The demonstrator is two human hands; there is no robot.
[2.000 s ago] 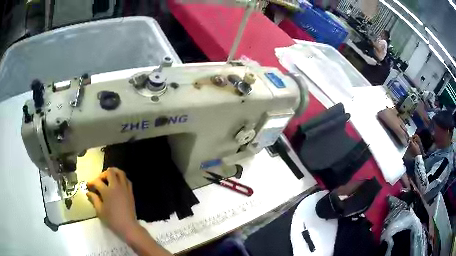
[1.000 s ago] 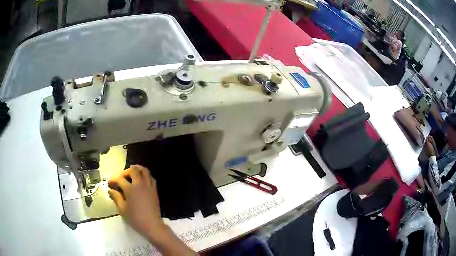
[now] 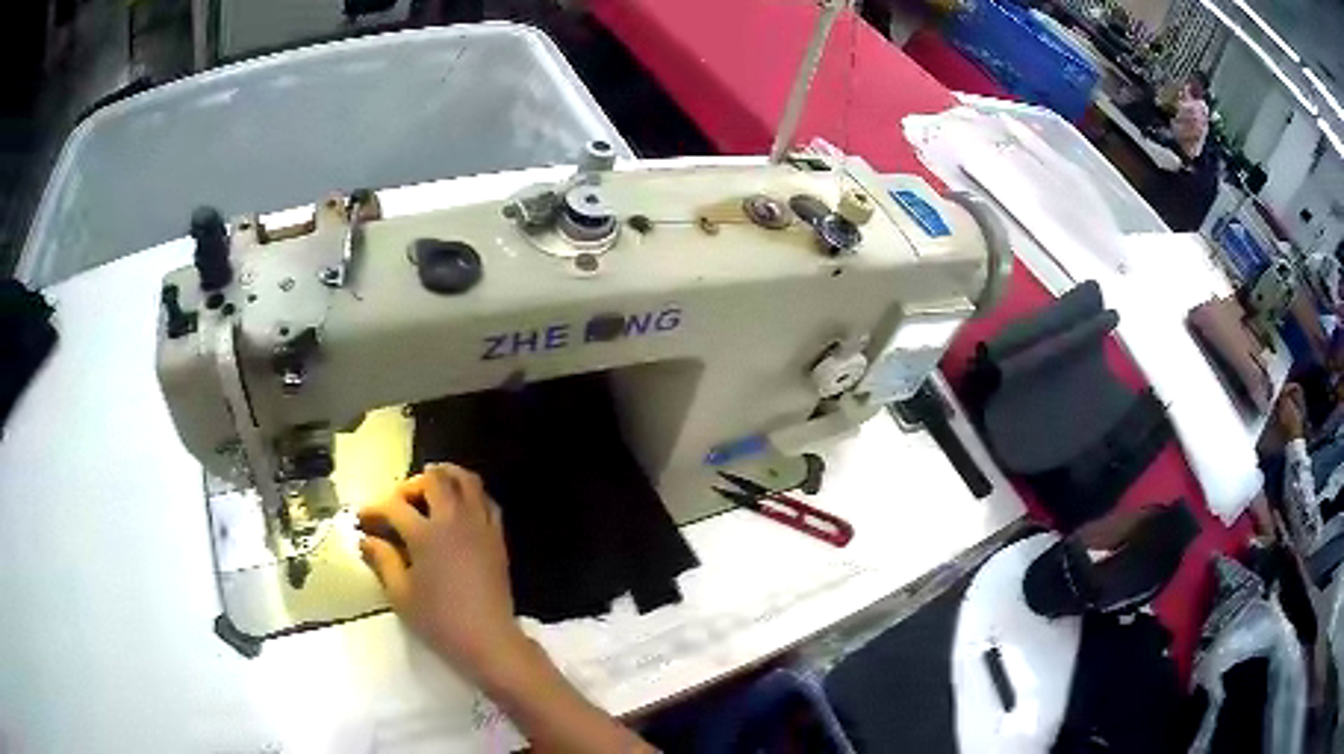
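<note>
The cream sewing machine (image 3: 590, 280) stands in front of me. Its presser foot and needle (image 3: 302, 516) are lit yellow at the left end. My right hand (image 3: 442, 567) is on the machine bed just right of the needle, fingers curled and fingertips close to the presser foot. Whether it pinches a small piece is hidden. A dark pile of small black strips (image 3: 575, 501) with jagged ends lies under the machine arm, right behind my hand. Red-handled thread snips (image 3: 803, 516) lie right of the pile. My left hand is out of the picture.
A translucent bin (image 3: 324, 140) stands behind the machine. Black material is cut off at the left edge (image 3: 21, 342). Folded dark grey material (image 3: 1054, 398) lies on red cloth (image 3: 737, 74). A white round surface (image 3: 1017, 633) at right holds a brown-black loop (image 3: 1113, 560). People sit at far right.
The view has swung left, so the machine sits further right in the picture and black material shows at the left edge. My right hand remains beside the needle.
</note>
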